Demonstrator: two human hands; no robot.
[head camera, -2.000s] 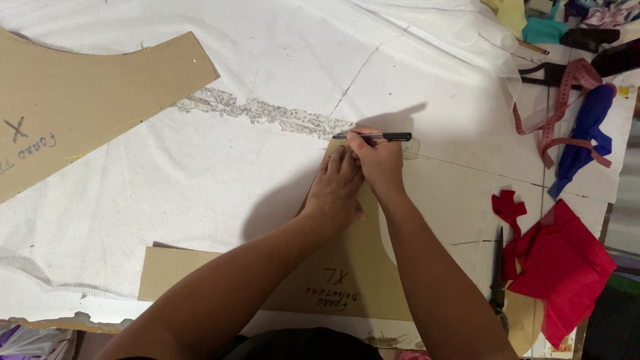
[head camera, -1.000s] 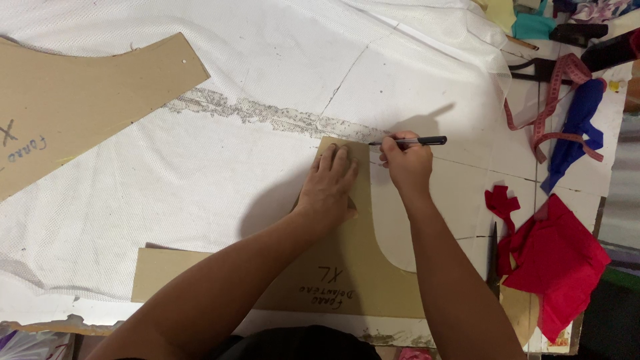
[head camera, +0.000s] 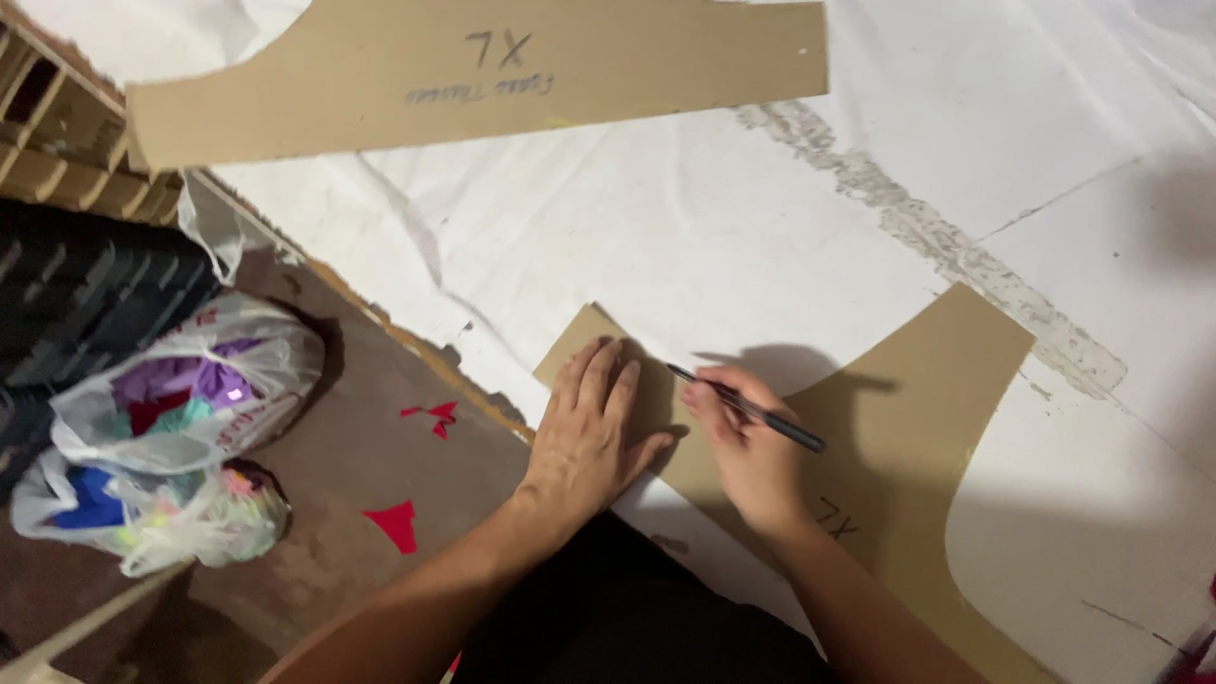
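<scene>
Spread flat near the left end of a brown cardboard sewing pattern (head camera: 902, 437), my left hand (head camera: 594, 423) presses it down onto white fabric (head camera: 570, 228). The pattern bears handwritten size letters and has curved cutouts. A black pen (head camera: 760, 410) is held in my right hand (head camera: 746, 437), its tip at the pattern's upper edge, just right of my left hand. A second cardboard pattern (head camera: 475, 85), also with handwriting, lies on the fabric at the top, apart from the first. Part of the first pattern is hidden under my hands and forearms.
The worn table edge (head camera: 418, 347) runs diagonally at the left. Beyond it, on the floor, stand plastic bags of coloured cloth (head camera: 190, 389) beside a black crate (head camera: 85, 313). Red fabric scraps (head camera: 394, 525) lie on the floor. A rough grey strip (head camera: 902, 209) crosses the white surface.
Both hands have moved along the pattern from its narrow upper end to its other end, the pen still in my right hand. The view has swung to the left.
</scene>
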